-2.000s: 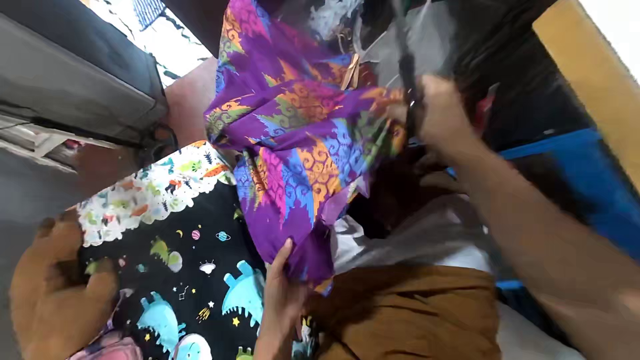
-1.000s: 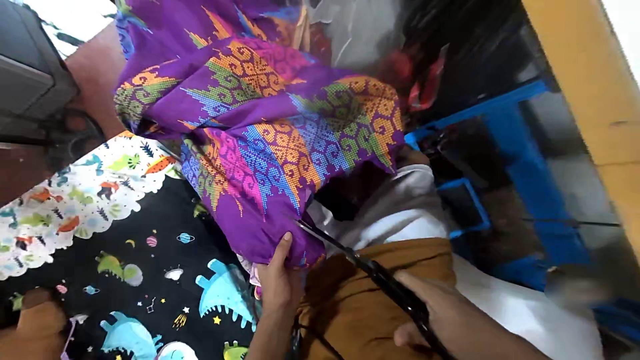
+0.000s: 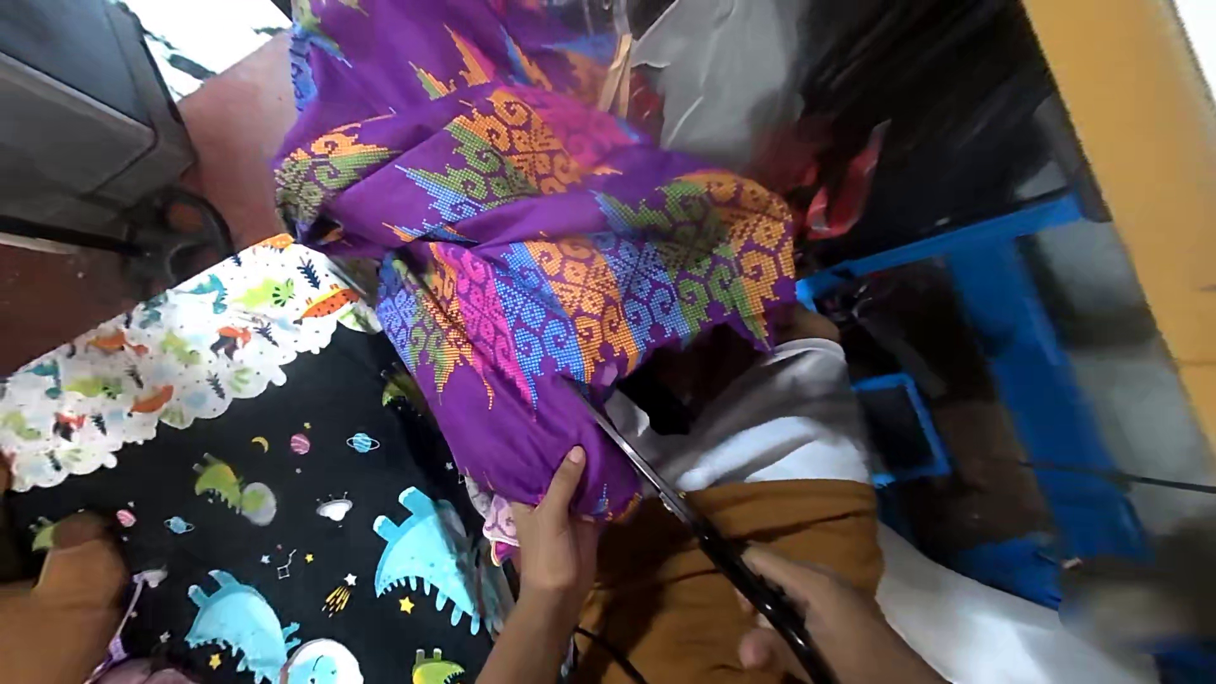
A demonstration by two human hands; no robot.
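Note:
Purple fabric (image 3: 570, 237) with orange, blue, green and pink patterns hangs in loose folds across the middle of the view. My left hand (image 3: 560, 541) grips its lower edge, thumb on top. In my right hand (image 3: 817, 608), at the lower right, are scissors (image 3: 698, 527) with black handles. Their metal blades point up and left, and the tips touch the purple fabric just above my left thumb. Whether the blades are closed on the cloth I cannot tell. Brown cloth (image 3: 722, 589) and white cloth (image 3: 788, 427) lie beneath.
Black dinosaur-print fabric (image 3: 313, 456) with a white scalloped border (image 3: 190, 351) spreads at the left. Part of another person's hand (image 3: 76, 579) shows at the left edge. A blue frame (image 3: 1035, 361) and a yellow edge (image 3: 1130, 190) stand at the right; a grey machine (image 3: 76, 123) is upper left.
My right hand, raised at the fabric's upper right two seconds ago, has come down with the scissors to the fabric's lower edge. My left hand still holds that edge.

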